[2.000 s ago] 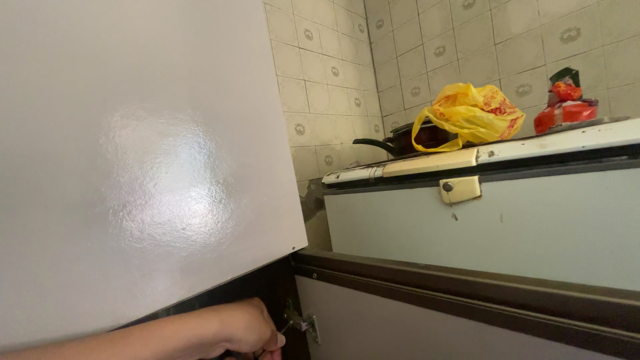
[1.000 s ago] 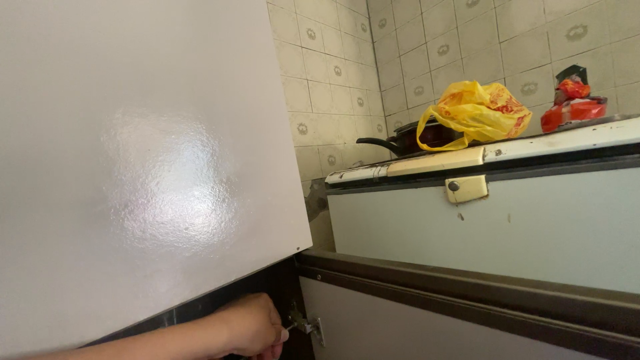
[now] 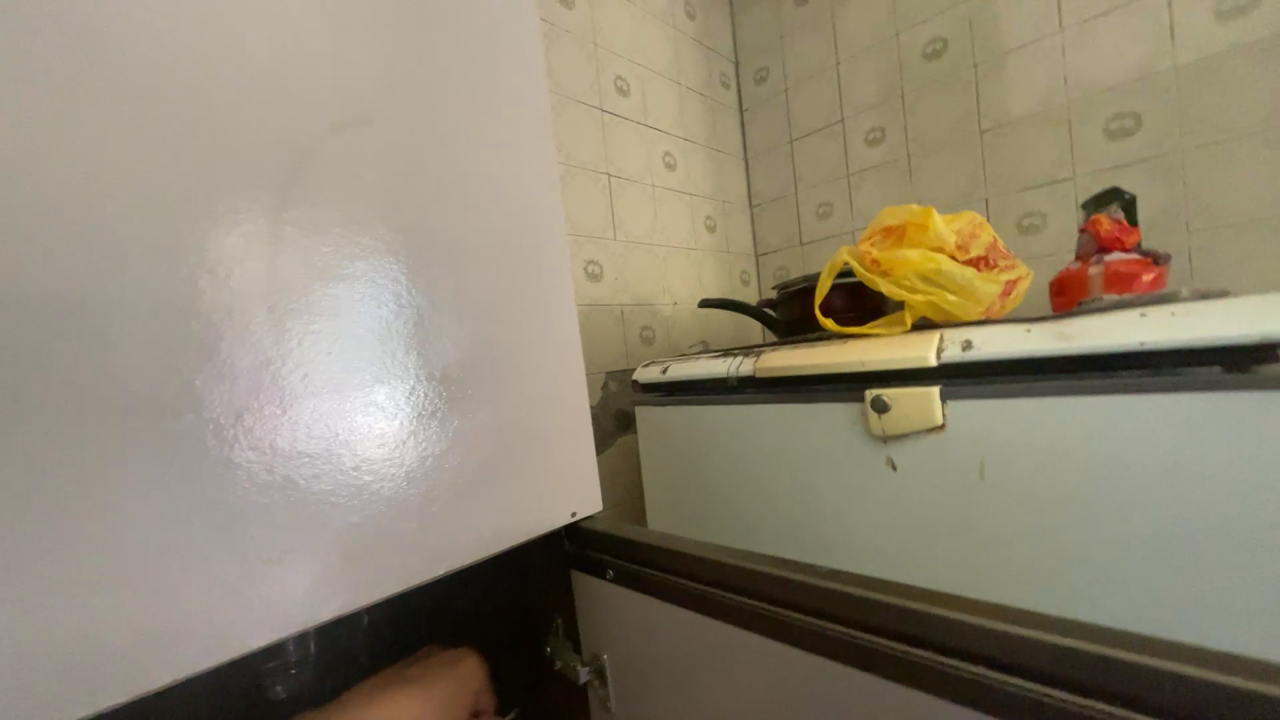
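Observation:
My left hand [image 3: 425, 688] is at the bottom edge, within the dark cabinet opening [image 3: 480, 595]. Only its back shows, blurred, and the fingers are cut off by the frame, with a small pale tip beside them that is too unclear to name. Just right of the hand, a metal cabinet hinge [image 3: 580, 664] is fixed to the inner face of the open cabinet door [image 3: 700, 640]; hand and hinge are apart. My right hand is out of view.
A large glossy pale panel [image 3: 300, 300] fills the left. Behind the door stands a chest freezer [image 3: 780, 470] with a latch [image 3: 905, 411]. On its lid lie a dark pan [image 3: 790, 308], a yellow plastic bag [image 3: 930, 272] and a red package [image 3: 1110, 275].
My left hand has drawn away from the hinge, down and to the left. One and two seconds ago its fingers were at the hinge, around something thin.

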